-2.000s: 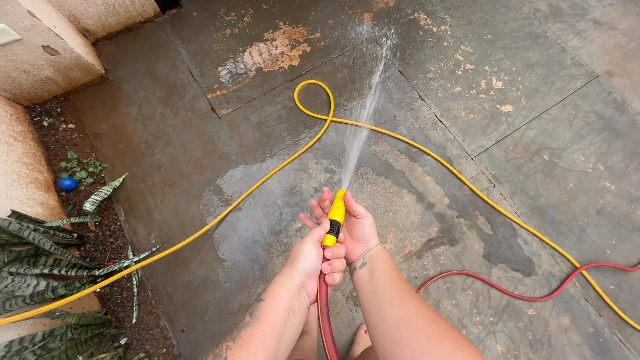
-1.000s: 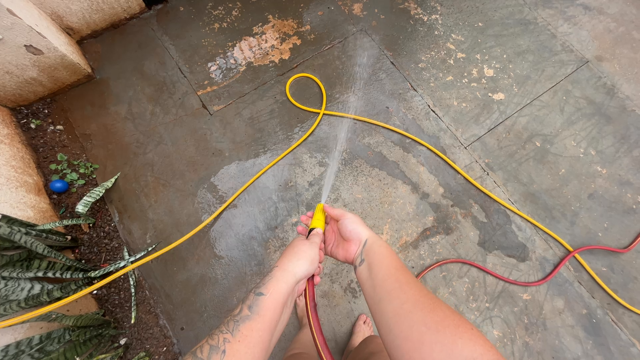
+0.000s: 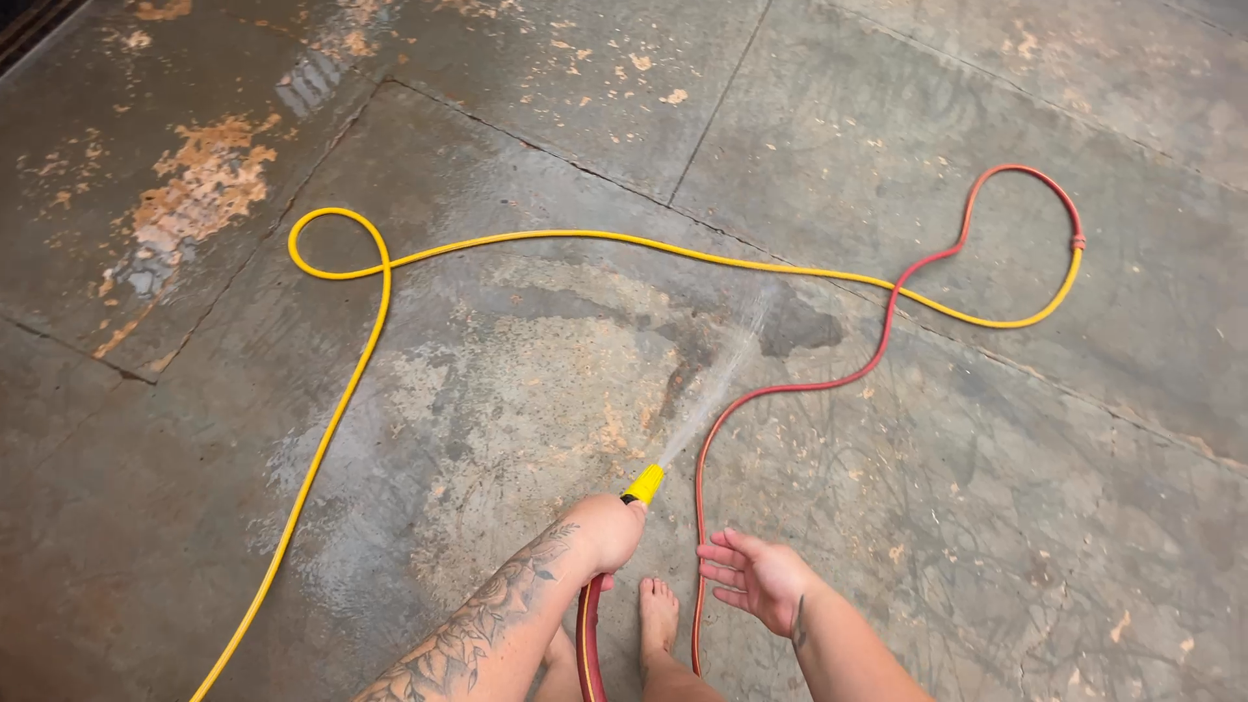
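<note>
My left hand (image 3: 609, 531) is closed around a hose nozzle with a yellow tip (image 3: 644, 484) and a black band. From the nozzle a spray of water (image 3: 717, 375) shoots up and to the right onto the concrete floor. A thick red hose (image 3: 589, 643) with a yellow stripe runs down from under that hand. To the right, my right hand (image 3: 760, 577) is held off the nozzle, palm turned inward, fingers apart and holding nothing. Its fingertips overlap the thinner red hose (image 3: 698, 487) in view; whether they touch it cannot be told.
A yellow hose (image 3: 585, 234) lies across the floor with a small loop at left. At right it joins the red hose at a coupling (image 3: 1077, 242) and crosses it. The concrete floor (image 3: 975, 468) has wet patches, cracks and flaking orange paint (image 3: 200, 190). My bare foot (image 3: 658, 616) stands below the nozzle.
My right hand has come away from the nozzle, which both hands surrounded before. The spray now points up and right and strikes the floor nearer the red hose. The view has swung right.
</note>
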